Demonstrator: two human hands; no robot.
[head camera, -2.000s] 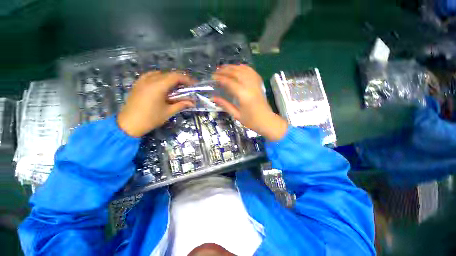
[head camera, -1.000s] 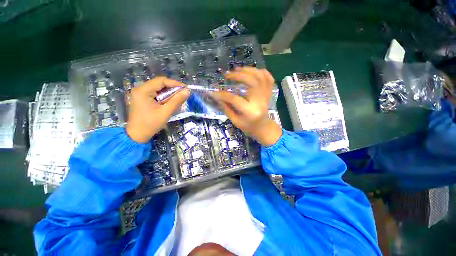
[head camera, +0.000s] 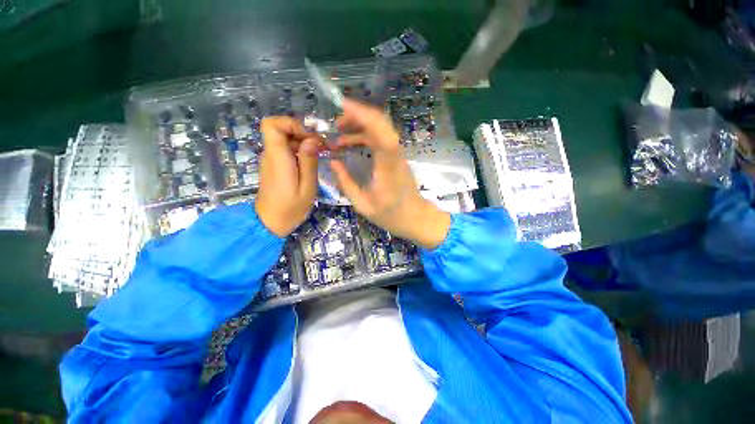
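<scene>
My left hand (head camera: 288, 174) is closed at the fingertips on a small board, mostly hidden by the fingers. My right hand (head camera: 374, 170) is beside it, fingertips close to the board, with a thin pale strip (head camera: 324, 84) rising blurred from its fingers. Whether the right thumb and forefinger also touch the board I cannot tell. A shiny sticker sheet (head camera: 444, 171) lies on the tray, partly under my right hand. The clear blister tray (head camera: 157, 93) beneath holds many boards (head camera: 329, 251) in its pockets.
A fanned whitish sheet stack (head camera: 98, 207) lies left of the tray, a greyish packet (head camera: 23, 190) beyond it. A neat sheet stack (head camera: 534, 178) is at right. Further right are a clear plastic bag (head camera: 683, 145) and another person's blue sleeve (head camera: 679, 265). Small loose pieces (head camera: 401, 43) lie behind the tray.
The sheet that was held between both hands now lies on the tray at the right. My left hand has moved right, and the hands are now close together at a small board.
</scene>
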